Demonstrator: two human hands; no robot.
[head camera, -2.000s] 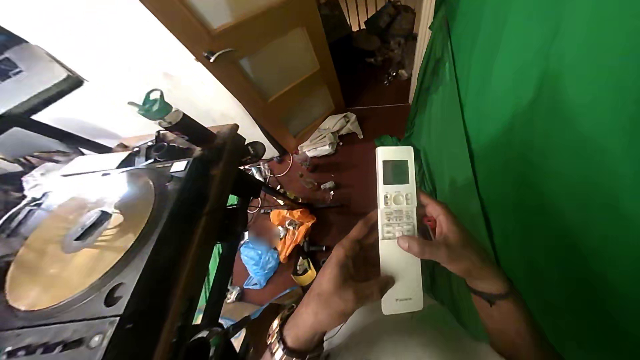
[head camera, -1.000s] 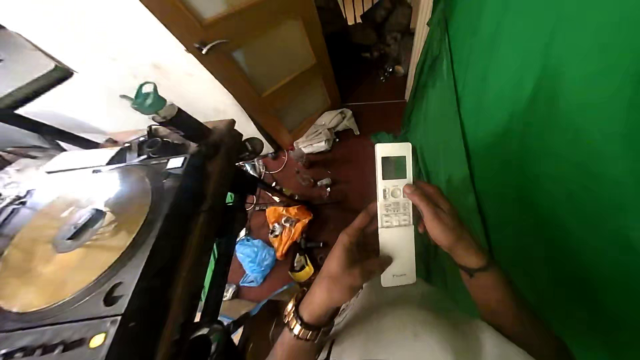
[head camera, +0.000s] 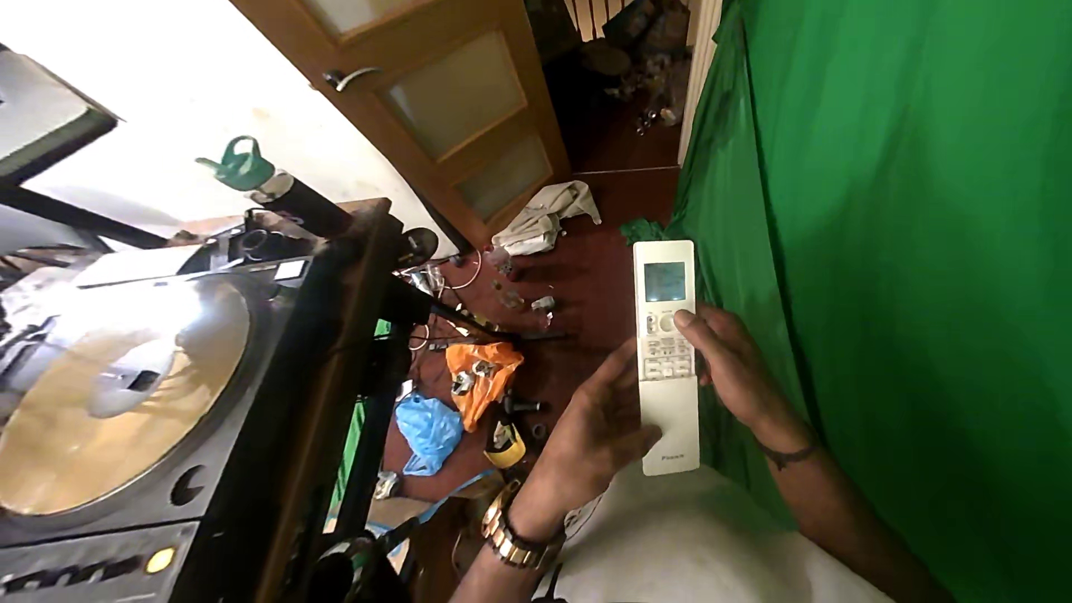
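A white remote control (head camera: 668, 419) with a small display and rows of buttons is held upright before me, its display end away from my body. My left hand (head camera: 586, 435), with a gold watch on its wrist, grips the lower left side; the thumb lies on the remote's edge and the fingers go behind it. My right hand (head camera: 737, 368) is at the remote's right side, its thumb on the round button area below the display and its other fingers partly hidden behind. The display appears faintly lit.
A turntable (head camera: 226, 402) stands on a dark stand at left, near a black bottle (head camera: 306, 205) with a green lid. A glazed wooden door (head camera: 456, 92) stands ahead. Orange (head camera: 477, 402) and blue (head camera: 429, 431) plastic bags lie on the floor. Green fabric (head camera: 913, 251) hangs at right.
My right thumb has moved up the remote, from the lower buttons to the round button area below the display. My left hand keeps its hold.
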